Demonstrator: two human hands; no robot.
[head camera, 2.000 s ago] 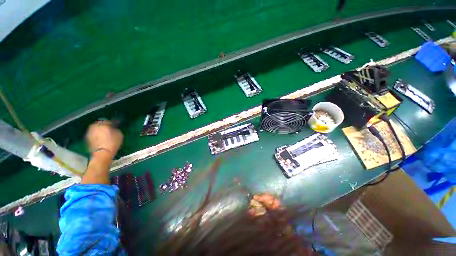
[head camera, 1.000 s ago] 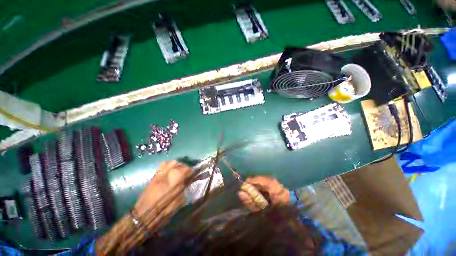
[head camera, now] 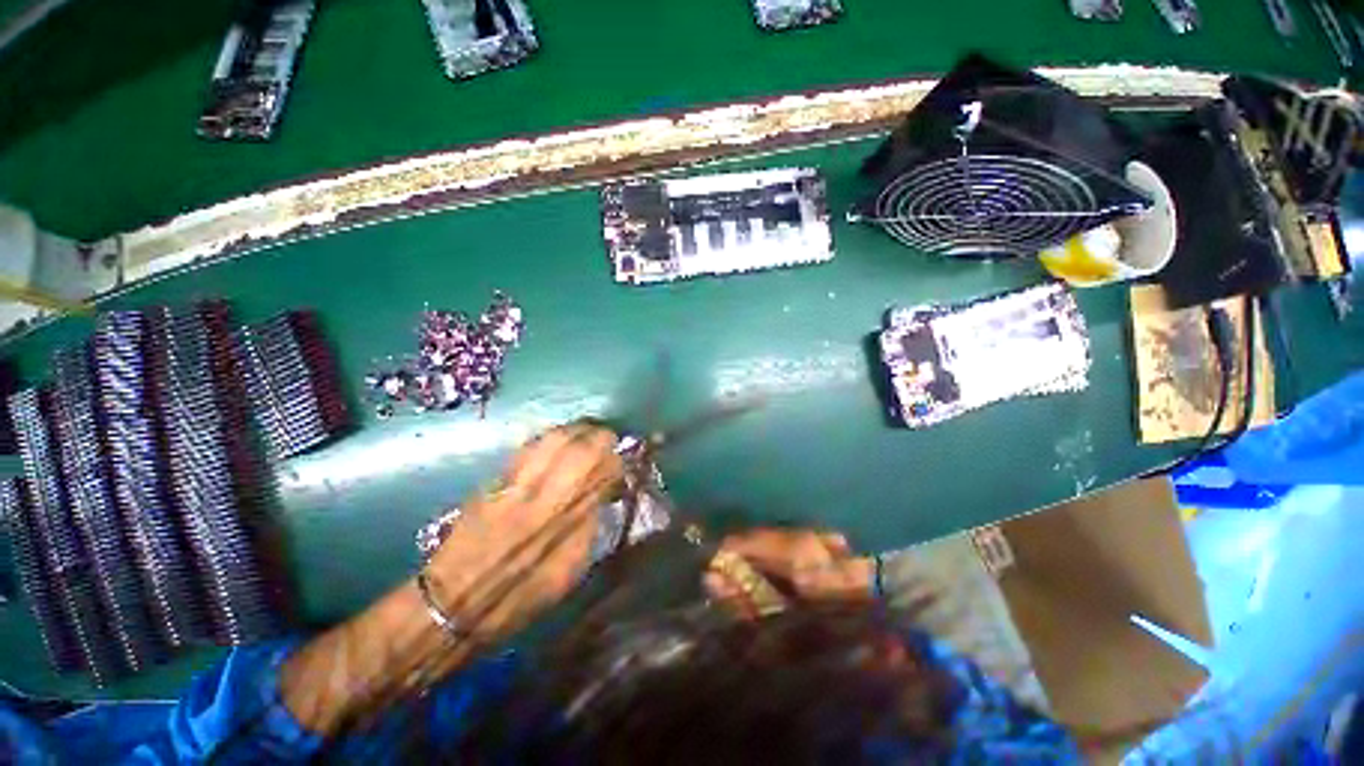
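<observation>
A silvery-white circuit board [head camera: 633, 519] lies on the green bench, mostly hidden under my left hand and dark hair; one end also shows left of the hand. My left hand [head camera: 561, 494] rests over the board with fingers bent at its upper edge; whether it grips the board or a small part cannot be told. My right hand [head camera: 793, 566] is closed around the pale yellowish grip of a slim tool [head camera: 736, 581], likely a soldering iron, just right of the board. Its tip is blurred near the board.
Small pinkish-silver components [head camera: 456, 356] lie heaped behind my left hand. Dark ribbed component rows [head camera: 165, 479] stand at left. Two boards [head camera: 718, 225] [head camera: 987, 356] lie behind and at right. A fan [head camera: 980, 202], white cup [head camera: 1149, 225] and wooden pad [head camera: 1182, 367] are at right; a rail [head camera: 449, 177] borders the conveyor.
My left hand came back from the conveyor to the bench and now lies over a board. My right hand stays low beside it with the tool. The view has tilted down towards the bench.
</observation>
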